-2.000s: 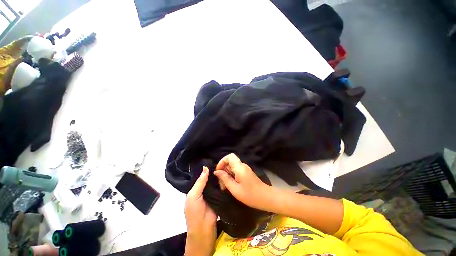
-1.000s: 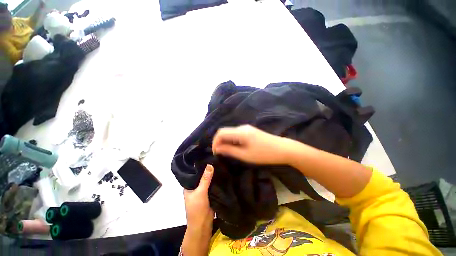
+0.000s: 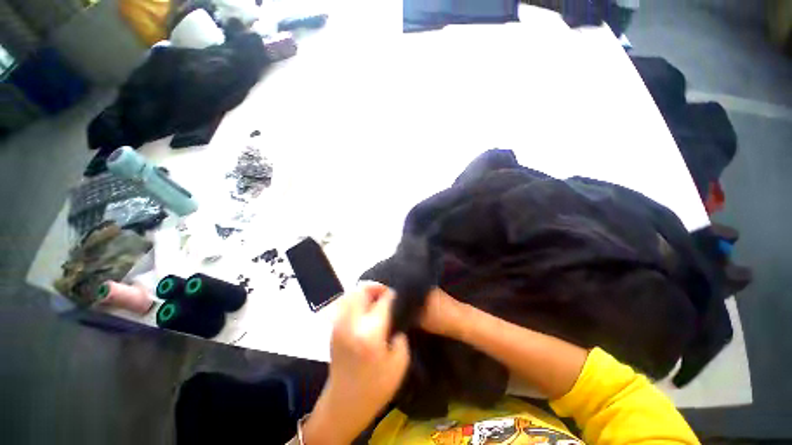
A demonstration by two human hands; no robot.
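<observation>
A large bunched black garment [image 3: 556, 235] lies on the white table's near right part and hangs over its front edge. My left hand [image 3: 369, 343] is closed on the garment's left edge, with the fingers curled into the cloth. My right hand [image 3: 445, 315] is beside it, partly under or behind a fold of the garment; its fingers are hidden, so I cannot tell what they hold. No needle or thread can be made out.
A black phone [image 3: 314, 273] lies left of my hands, with small black pieces [image 3: 269, 258] beside it. Black thread cones [image 3: 215, 293], a pink cone [image 3: 126, 296], a light blue-green bottle [image 3: 152, 180] and a silvery heap [image 3: 253, 170] are further left. A black cloth [image 3: 178, 83] lies far left.
The view has turned left. My left hand has closed on the garment's edge. My right hand has come down from above the cloth to partly behind a fold, and the garment's left part is raised.
</observation>
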